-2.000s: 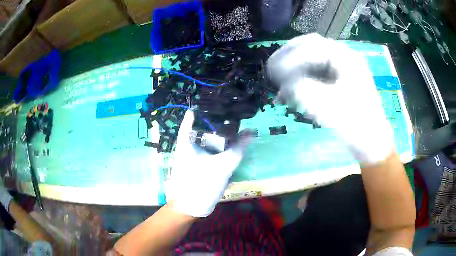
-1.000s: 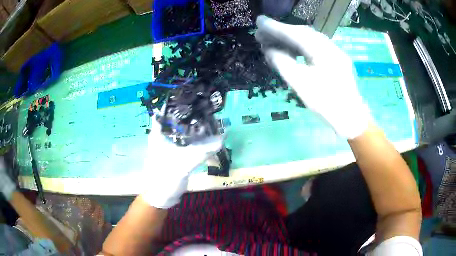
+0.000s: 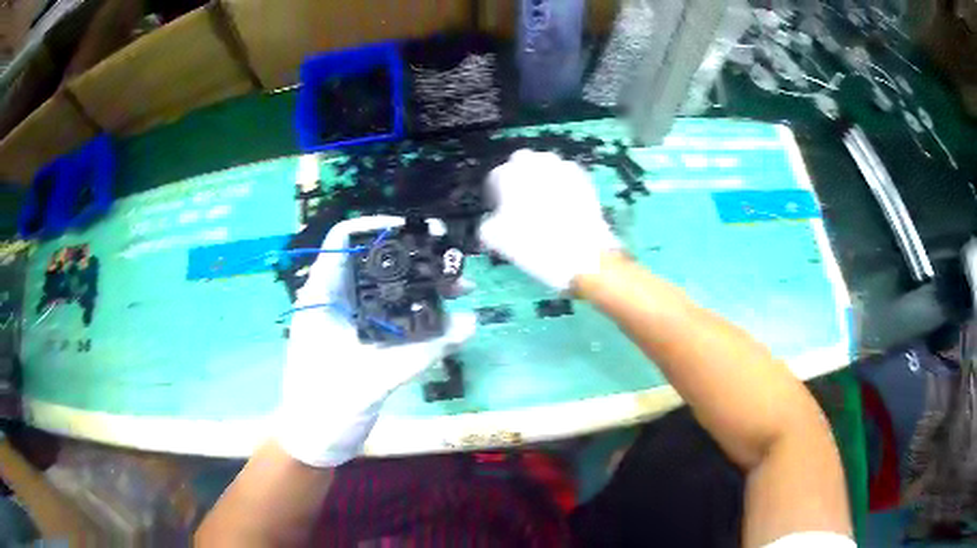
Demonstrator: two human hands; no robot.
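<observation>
My left hand (image 3: 337, 353), in a white glove, holds a black housing unit (image 3: 399, 280) with a round gear-like centre facing up. Thin blue wires (image 3: 321, 252) trail from the unit to the left. My right hand (image 3: 546, 214), also in a white glove, is over the right part of the heap of small black parts (image 3: 354, 177). Its fingertips are turned down and blurred, so I cannot tell if they hold a part. A small black piece (image 3: 444, 380) lies on the mat just in front of my left hand.
A blue bin (image 3: 307, 107) stands behind the heap, another blue bin (image 3: 105, 177) at the far left. Small black and orange parts (image 3: 71, 280) lie at left. Small dark rectangles (image 3: 554, 308) are on the mat. Metal strips (image 3: 891, 203) lie at right. Cardboard boxes (image 3: 161, 75) stand behind.
My right hand has come down and inward onto the heap. My left hand still holds the unit, now steadier with its gear-like face in clear view. The camera view has shifted.
</observation>
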